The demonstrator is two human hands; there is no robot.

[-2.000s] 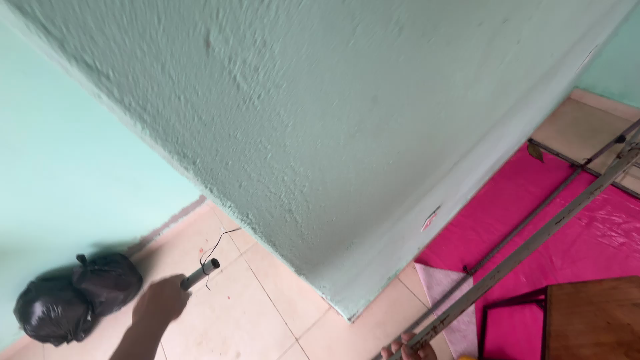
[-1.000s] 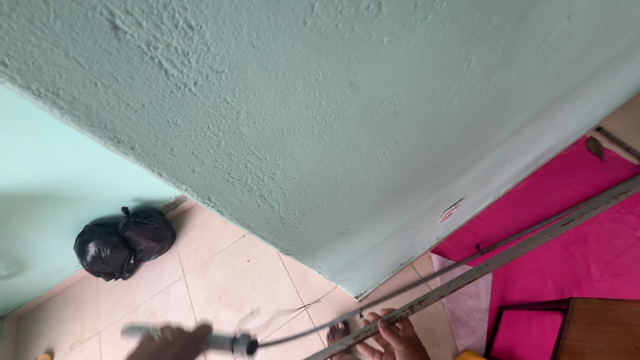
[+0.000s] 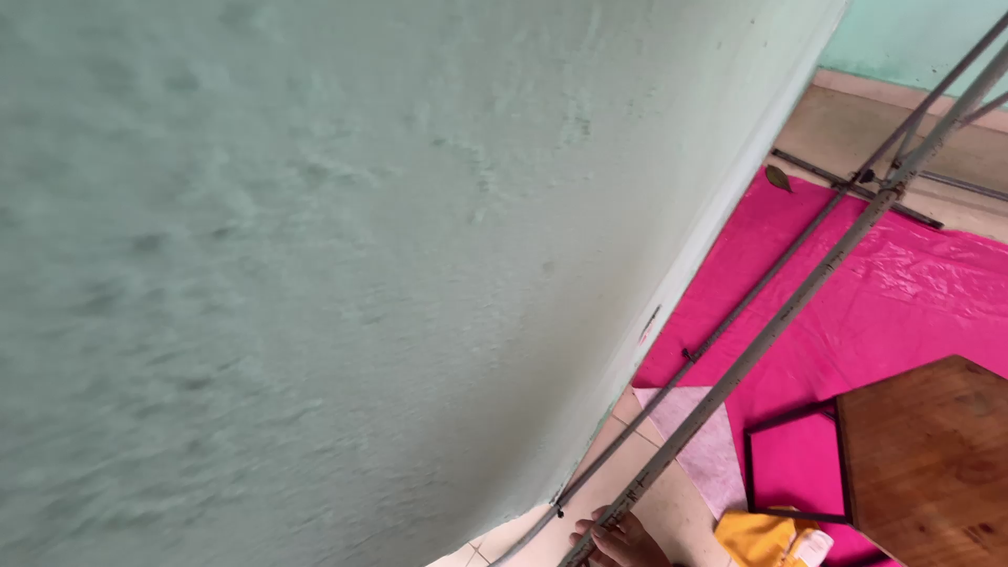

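My right hand (image 3: 626,543) is at the bottom edge, its fingers around a long, worn grey metal pole (image 3: 748,358). The pole slants from the hand to the upper right. Close beside it runs a thin grey hose or cable (image 3: 760,287) with small dark ties or clips on it. Near the upper right, the pole meets other thin metal bars (image 3: 906,211). My left hand is out of view.
A pale green textured wall (image 3: 354,260) fills the left and middle. Beyond its edge are pink plastic sheeting (image 3: 803,315), a wooden tabletop or seat (image 3: 929,457) with a dark frame, a yellow cloth or bag (image 3: 756,535), a leaf (image 3: 778,178) and floor tiles (image 3: 685,496).
My left hand, which held a grey tube or handle, has left the view, as have the black bags. My right hand remains on the pole. The view has swung to the right.
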